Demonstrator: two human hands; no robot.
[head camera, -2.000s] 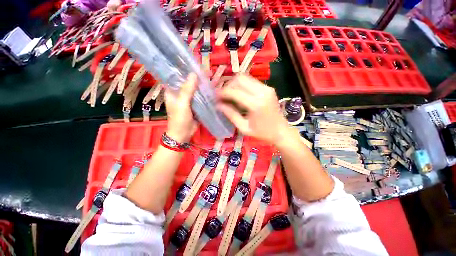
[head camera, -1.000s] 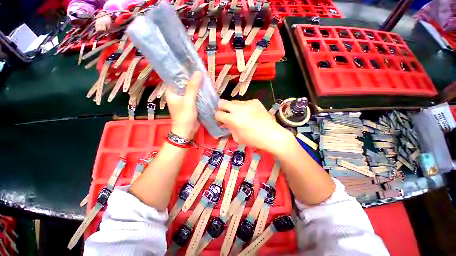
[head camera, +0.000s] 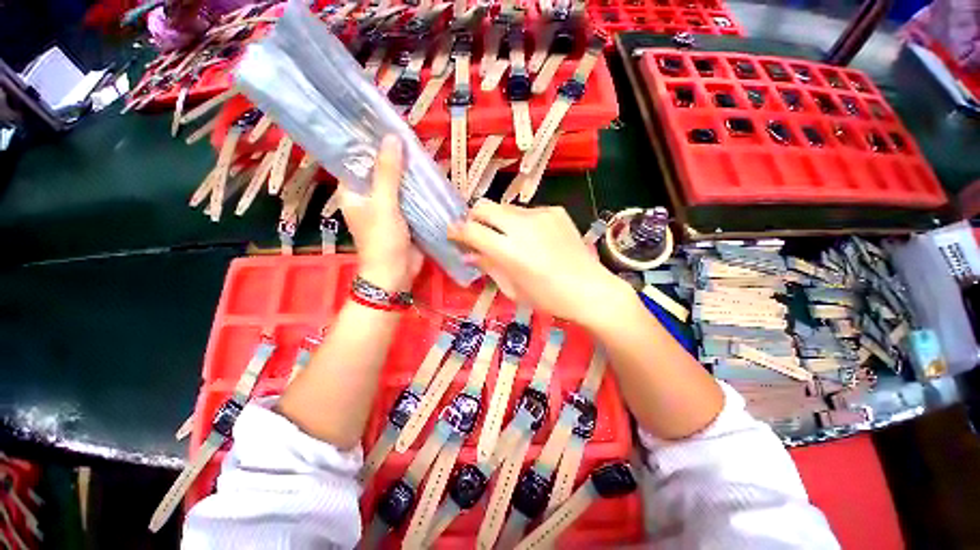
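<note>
A long clear plastic strap sleeve pack (head camera: 322, 102), with greyish strips inside, slants above the watch tray. My left hand (head camera: 378, 220) is closed around its middle, thumb on top. My right hand (head camera: 532, 258) has its fingertips on the pack's lower right edge, pinching it. Below, the red watch tray (head camera: 253, 285) holds several strapped watches (head camera: 464, 411) laid slanting, dark heads between strap pieces. My forearms hide part of the tray.
More red trays with strapped watches (head camera: 519, 91) stand beyond. A tray of bare watch heads (head camera: 795, 177) is at the back right. A loose strap pile (head camera: 741, 306), a cream ring with a dark-topped container (head camera: 639, 239) and a clear plastic bin (head camera: 937, 281) lie right.
The pack's upper end has swung left, its creased face now showing long strips more clearly. Both hands keep hold of it. The bench has shifted slightly rightward in view.
</note>
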